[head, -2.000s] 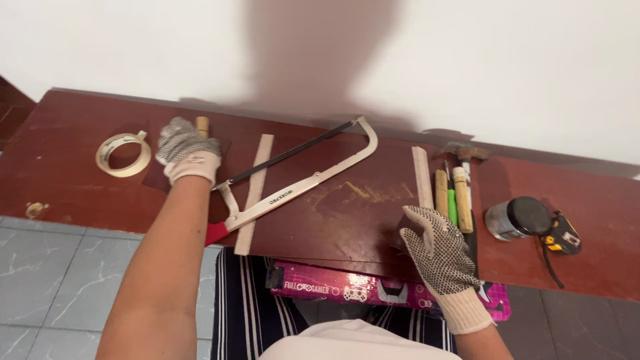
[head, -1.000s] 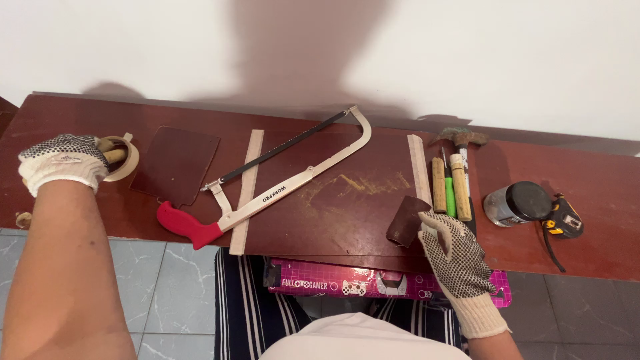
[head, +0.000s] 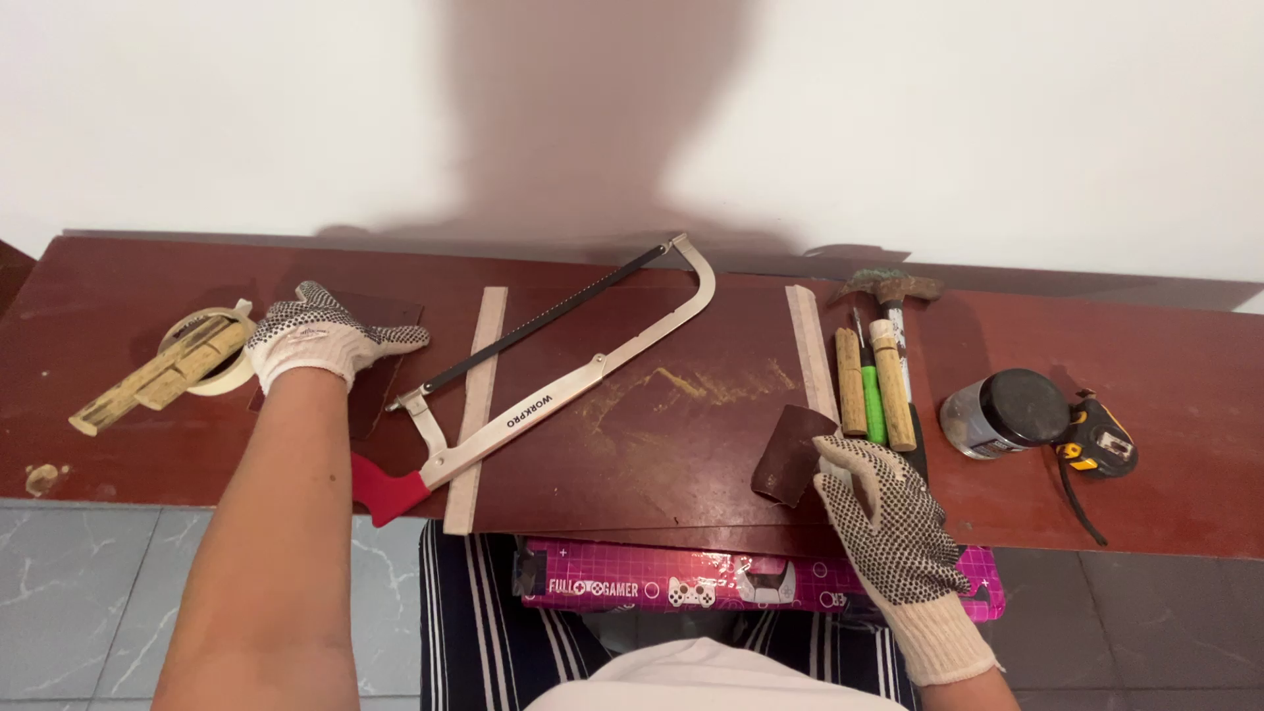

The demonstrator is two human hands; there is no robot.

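Observation:
My left hand (head: 321,336), in a dotted work glove, lies with fingers spread over a dark sheet (head: 380,385) that looks like sandpaper. Left of it, two cut wooden pieces (head: 173,375) rest across a roll of masking tape (head: 237,373). My right hand (head: 884,513), gloved too, pinches the edge of a curled brown piece of sandpaper (head: 790,456). Between the hands a hacksaw (head: 533,405) with a red handle lies across a pale wooden strip (head: 477,425). A second pale strip (head: 812,346) is near my right hand.
Right of the second strip lie wooden pieces (head: 894,395), a green-handled tool (head: 873,400) and a hammer (head: 904,288). Farther right are a black-lidded jar (head: 1002,415) and a tape measure (head: 1101,439). A pink box (head: 691,583) sits below the board's front edge; a wall stands behind.
My left hand has set the wooden pieces down on the tape roll and moved right to the dark sheet. The curled piece has come into view at my right hand since two seconds ago.

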